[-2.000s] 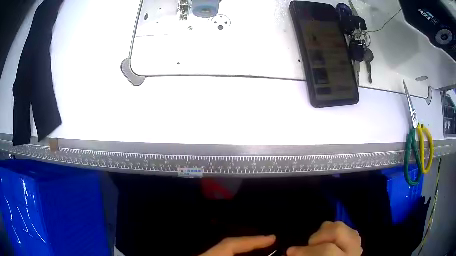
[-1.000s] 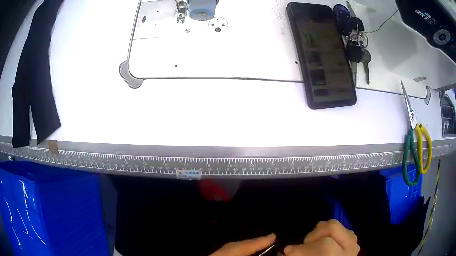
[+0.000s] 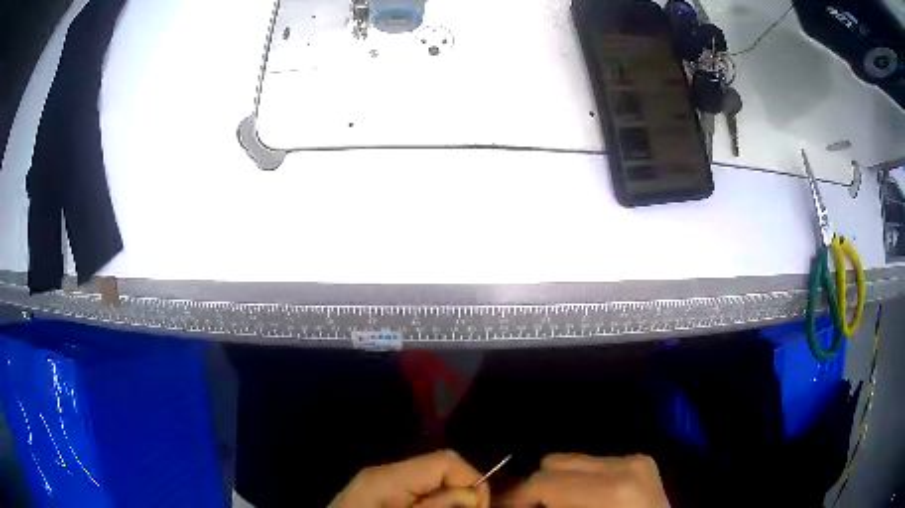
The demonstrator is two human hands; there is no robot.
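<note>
My left hand [image 3: 412, 483] and my right hand [image 3: 590, 483] are close together at the bottom edge, both partly cut off. A thin metal point [image 3: 494, 469] sticks up to the right from the fingertips of my left hand; its handle is hidden. Black fabric [image 3: 337, 427] fills the lap area around and behind the hands. It is too dark to tell its edges or whether my right fingers pinch it.
The ruler tape [image 3: 476, 322] runs along the table's front edge. Black fabric strips [image 3: 84, 169] lie at the left. A smartphone [image 3: 650, 109], keys [image 3: 710, 84] and scissors [image 3: 826, 268] lie at the right, the handles over the edge. Blue bins [image 3: 109, 417] stand below.
Both hands have moved left and closer together. The left fingers are now curled, and the metal point now stands up clear above them.
</note>
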